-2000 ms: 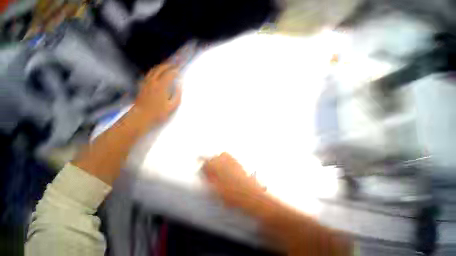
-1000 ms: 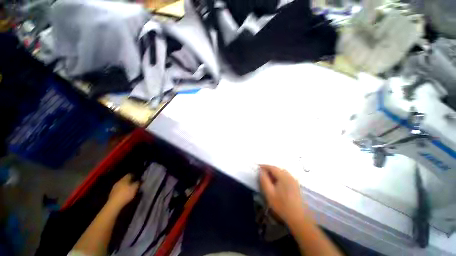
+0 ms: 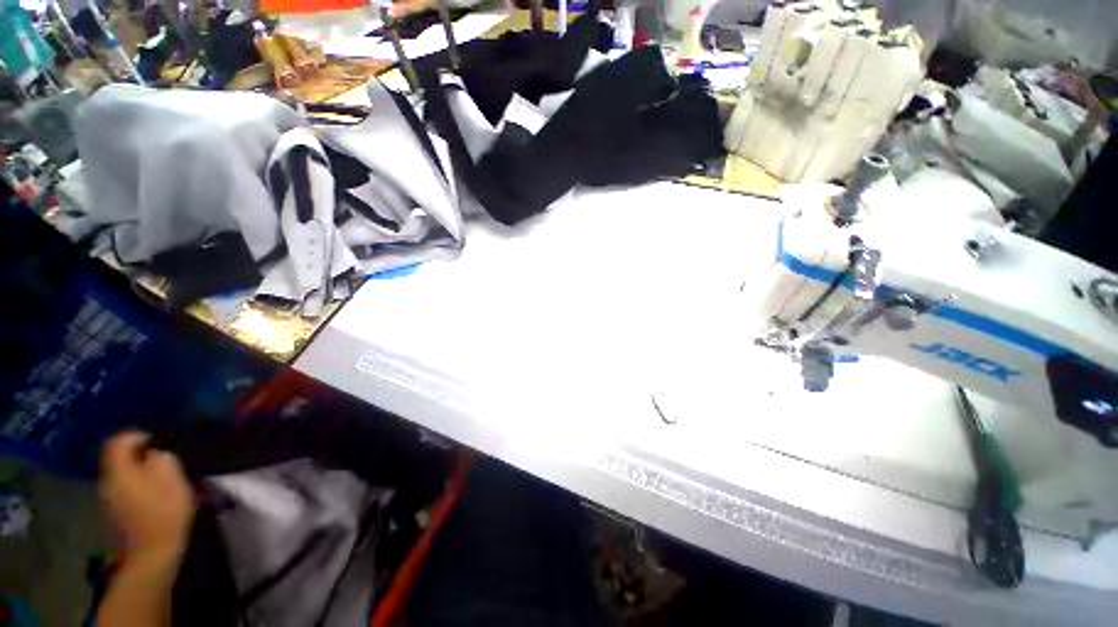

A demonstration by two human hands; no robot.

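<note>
My left hand (image 3: 150, 496) is at the lower left, over the red-rimmed crate (image 3: 423, 539) below the table. Its fingers are curled on the edge of a black and light-grey garment piece (image 3: 300, 521), which hangs in and over the crate. My right hand is out of the picture. The white sewing machine head (image 3: 944, 312) with a blue stripe and "JACK" lettering stands at the right. Under its left end is the needle area (image 3: 809, 355), with no cloth seen at it.
Black-handled scissors (image 3: 996, 545) lie by a green-handled tool (image 3: 996, 472) under the machine arm. Grey garment pieces (image 3: 184, 172) and a black piece (image 3: 601, 135) lie along the table's back left. A cream cloth stack (image 3: 828, 92) stands behind the machine. Ruler strips (image 3: 760, 521) run along the front edge.
My left hand has moved left and lifted the garment's edge at the crate. My right hand has left the table and the picture. The view has turned, showing more of the machine.
</note>
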